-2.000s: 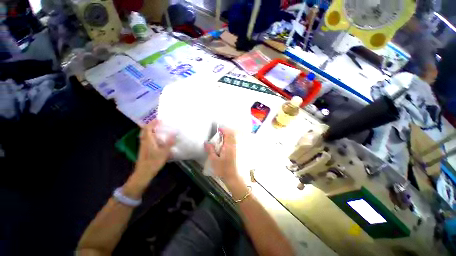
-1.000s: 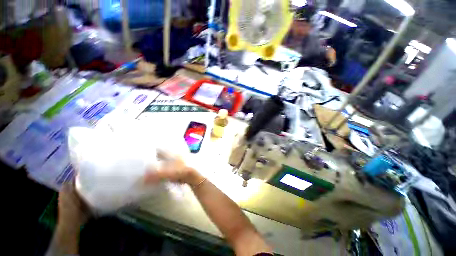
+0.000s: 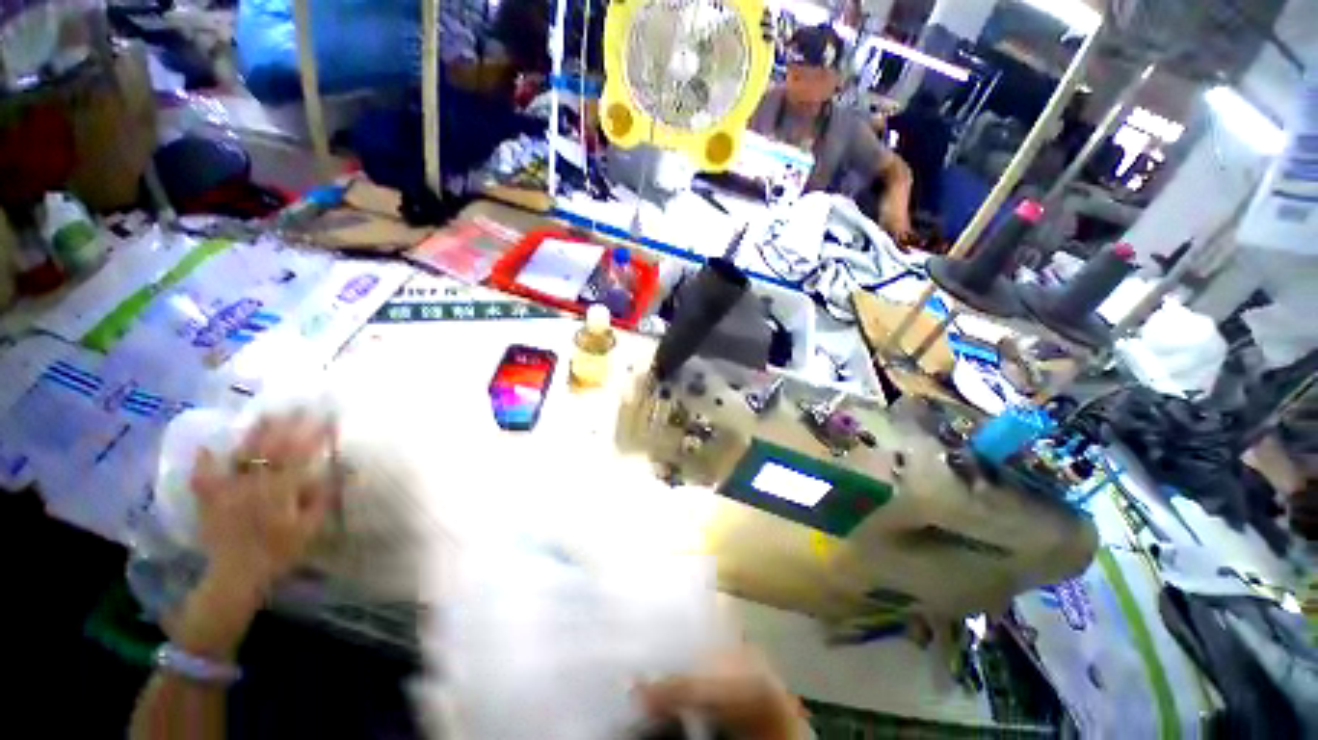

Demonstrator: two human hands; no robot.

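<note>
A white bundle, maybe fabric or a bag [image 3: 181, 463], lies at the table's left front edge. My left hand [image 3: 268, 492] rests on it with fingers bent; whether it grips is not clear. A large white sheet or fabric piece [image 3: 578, 622], blurred, hangs in front of the sewing machine. My right hand [image 3: 723, 694], blurred at the bottom edge, holds the sheet by its lower right part. The sewing machine [image 3: 925, 542] is cream with a green panel and a lit screen.
A phone [image 3: 523, 388] and a small yellow bottle [image 3: 591, 349] lie behind the sheet. Printed plastic bags [image 3: 145, 362] cover the left table. A red tray [image 3: 643, 297], a dark cone [image 3: 704, 311] and a yellow fan [image 3: 687, 72] are farther back. A person [image 3: 838, 138] sits beyond.
The view has turned right. My right hand has moved right and down, away from my left, with a white sheet now spread out. The white bundle now lies lower under my left hand.
</note>
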